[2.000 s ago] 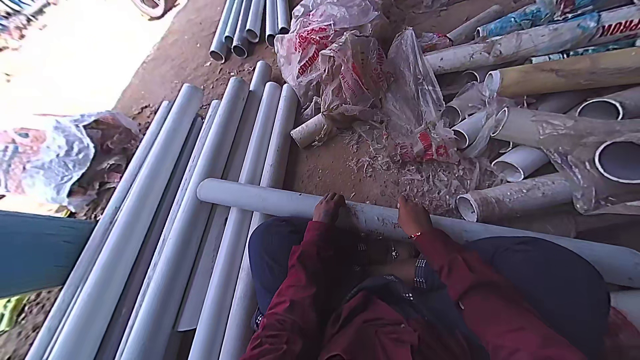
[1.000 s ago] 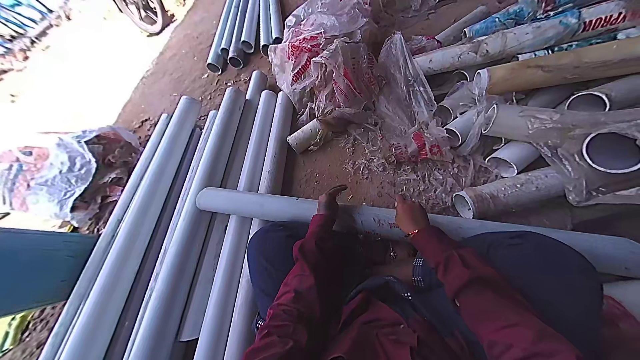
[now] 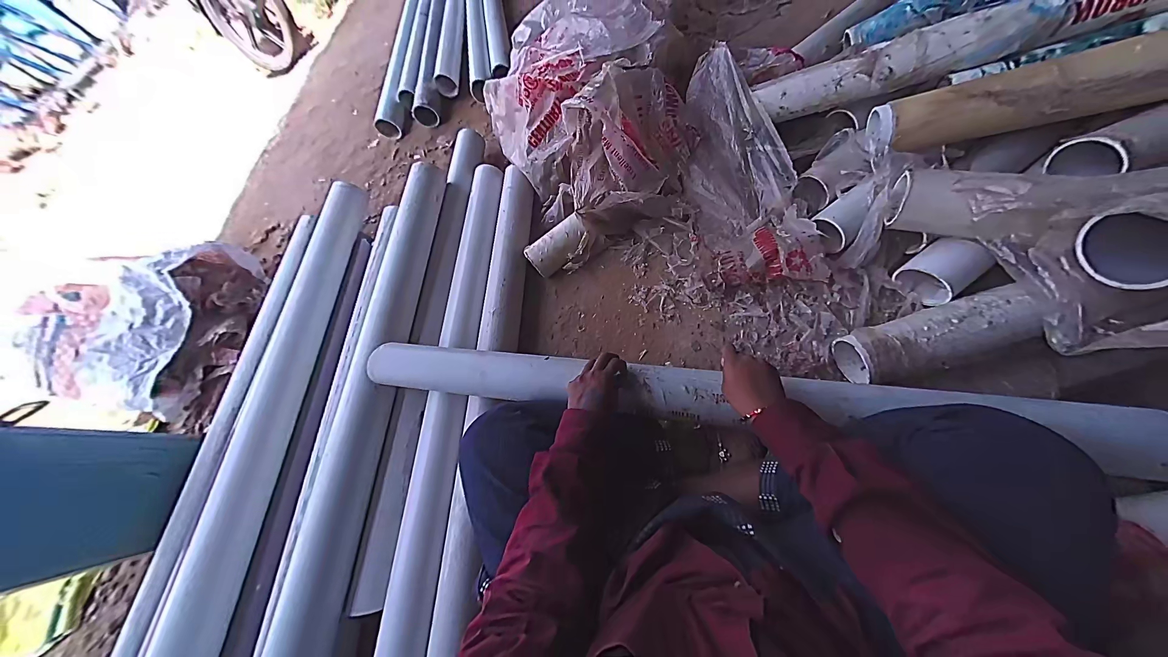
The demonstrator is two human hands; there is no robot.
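Note:
A long pale grey plastic pipe [image 3: 493, 372] lies across my lap, its left end over other pipes. My left hand [image 3: 598, 381] is on this pipe near the middle, fingers curled over its far side. To the right, my right hand [image 3: 750, 381] rests on the same pipe with bent fingers; whether it holds some small tool cannot be seen. Dark marks show on the pipe's surface between and below the hands. Thin plastic shavings [image 3: 693, 301] lie on the ground just beyond the hands.
Several grey pipes [image 3: 274, 411] lie side by side at the left, with more pipes [image 3: 447, 55] at the top. Crumpled printed plastic bags [image 3: 584, 109] sit beyond the lap. Dirty pipes [image 3: 967, 333] are piled at the right. A blue surface [image 3: 82, 502] stands at the left edge.
My left hand's fingers, raised off the pipe one second ago, are now curled down over it. My right hand stays at about the same part of the pipe.

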